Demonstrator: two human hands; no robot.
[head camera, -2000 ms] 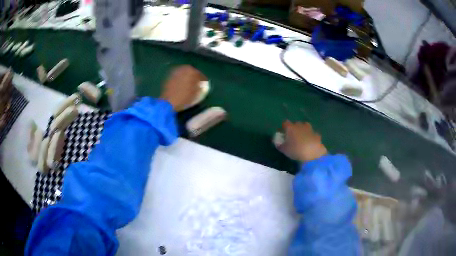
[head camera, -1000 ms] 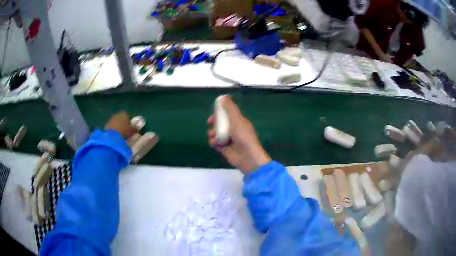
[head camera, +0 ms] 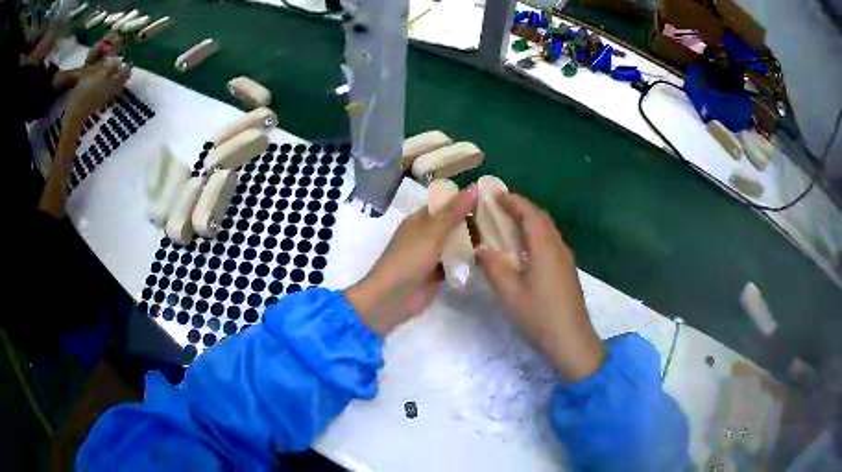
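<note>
My left hand [head camera: 406, 263] is closed around a cream device housing [head camera: 456, 253], held upright with its lower end showing. My right hand [head camera: 535, 267] grips a second cream housing [head camera: 497, 219] close beside it. The hands almost meet over the white tabletop near the belt edge. Fingers hide parts of both housings, and the image is slightly blurred. Small clear pieces [head camera: 494, 373] lie in a loose heap on the table below the hands. A small dark marked tab [head camera: 411, 409] lies left of the heap.
A sheet of black round dots [head camera: 268, 230] lies at left, with several housings [head camera: 214, 201] on and beside it. A plastic-wrapped post [head camera: 377, 101] stands at the belt edge. Two housings [head camera: 448, 160] rest on the green belt [head camera: 628, 221]. Another person's hands [head camera: 95, 88] show at upper left.
My hands have come together over the table, each with a housing; one second ago they were apart over the belt. The view has turned left, showing more of the dotted sheet.
</note>
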